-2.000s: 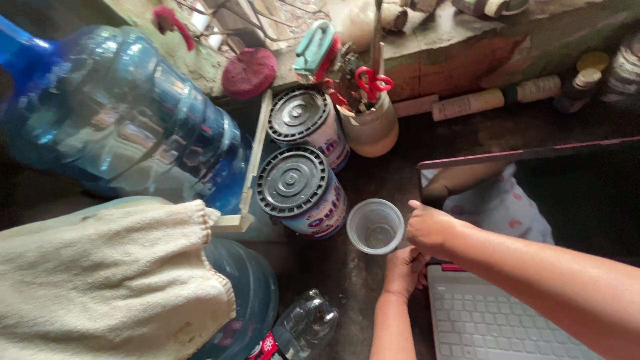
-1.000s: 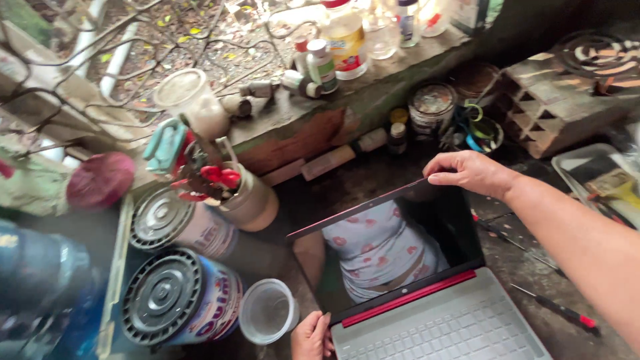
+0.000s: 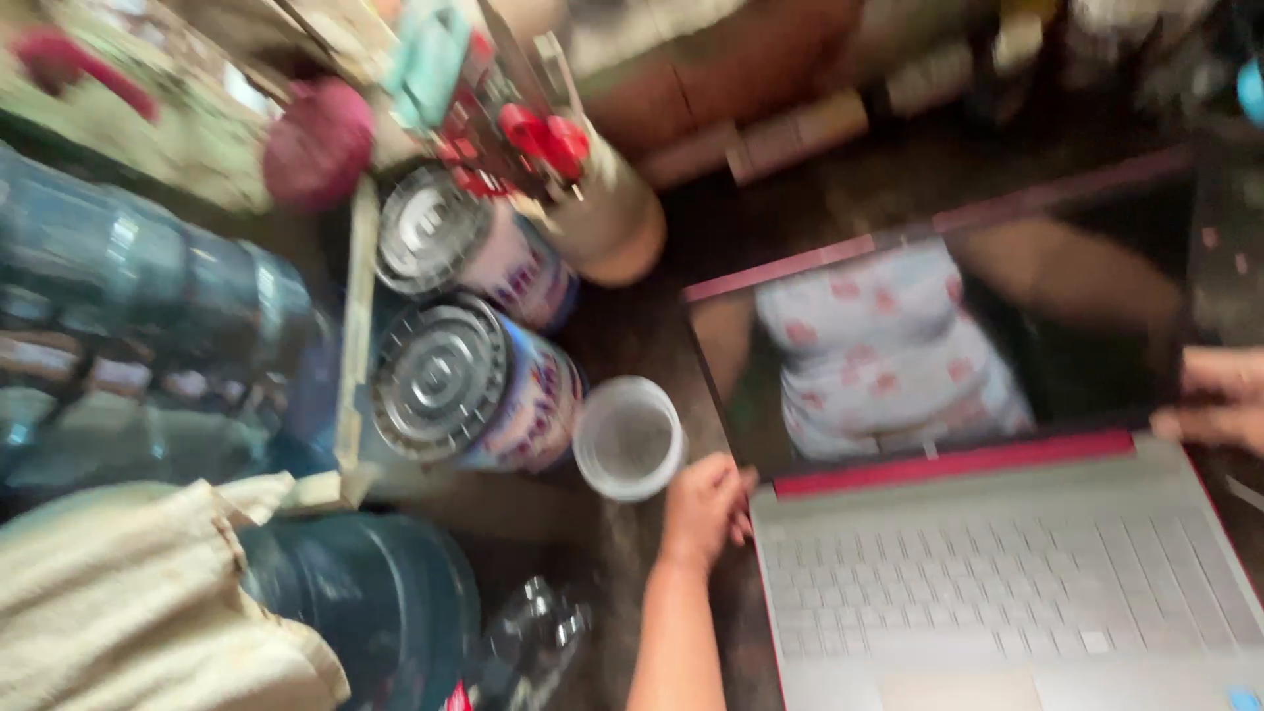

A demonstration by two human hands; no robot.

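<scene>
An opened laptop (image 3: 968,563) with a silver keyboard deck and red hinge strip stands on the dark table, its black screen (image 3: 1096,326) reflecting a patterned shirt. At its left edge, by the hinge, my left hand (image 3: 706,504) touches the laptop with curled fingers; whether it grips is blurred. My right hand (image 3: 1220,400) is at the frame's right edge, fingers against or beside the screen's lower right corner, partly cut off. Just left of my left hand stands a clear plastic cup (image 3: 630,439), beside a lidded paint can (image 3: 474,385).
Behind that can are another lidded can (image 3: 464,242) and a container (image 3: 617,222) holding red-handled scissors (image 3: 543,141). Large blue water jugs (image 3: 148,326) stand at left, one under a cream cloth (image 3: 128,612). A clear plastic bottle (image 3: 528,632) lies at the bottom.
The view has swung back left since one second ago. My right hand has moved from the screen's top corner down to its lower right corner. My left hand remains near the laptop's left hinge.
</scene>
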